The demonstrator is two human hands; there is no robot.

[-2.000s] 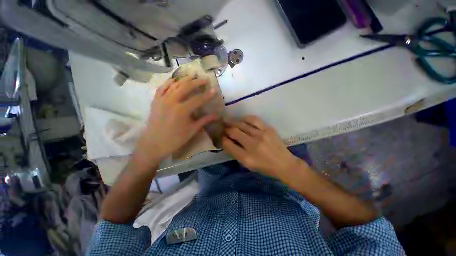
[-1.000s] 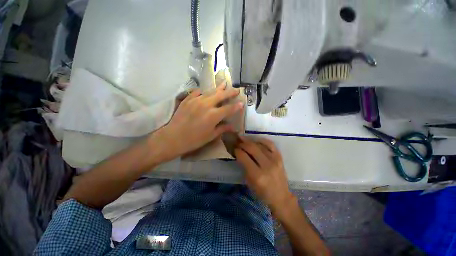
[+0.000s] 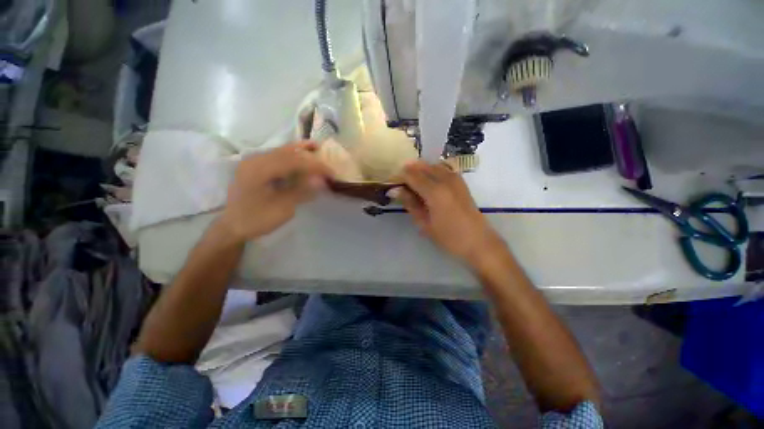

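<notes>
The off-white garment piece (image 3: 180, 178) lies on the white table left of the machine and runs under the lamp to the needle area. My left hand (image 3: 276, 188), slightly blurred, grips the cloth at the left end of a dark brown band (image 3: 360, 189). My right hand (image 3: 440, 205) pinches the band's right end just in front of the needle area. The band is stretched between the hands, with lit cream cloth (image 3: 384, 152) behind it. The sewing machine head (image 3: 436, 67) stands above. The needle tip is too small to make out.
The lamp (image 3: 339, 109) hangs left of the needle. A black rectangle (image 3: 576, 138), a purple object (image 3: 627, 147) and teal-handled scissors (image 3: 712, 236) lie on the right of the table (image 3: 536, 260). Grey cloth heaps (image 3: 75, 327) are at the left, a blue crate (image 3: 725, 356) at the right.
My left hand has lifted off the flat cloth, moved left, and now grips its edge. My right hand has moved up towards the needle. The cloth's front edge has moved back from the table edge.
</notes>
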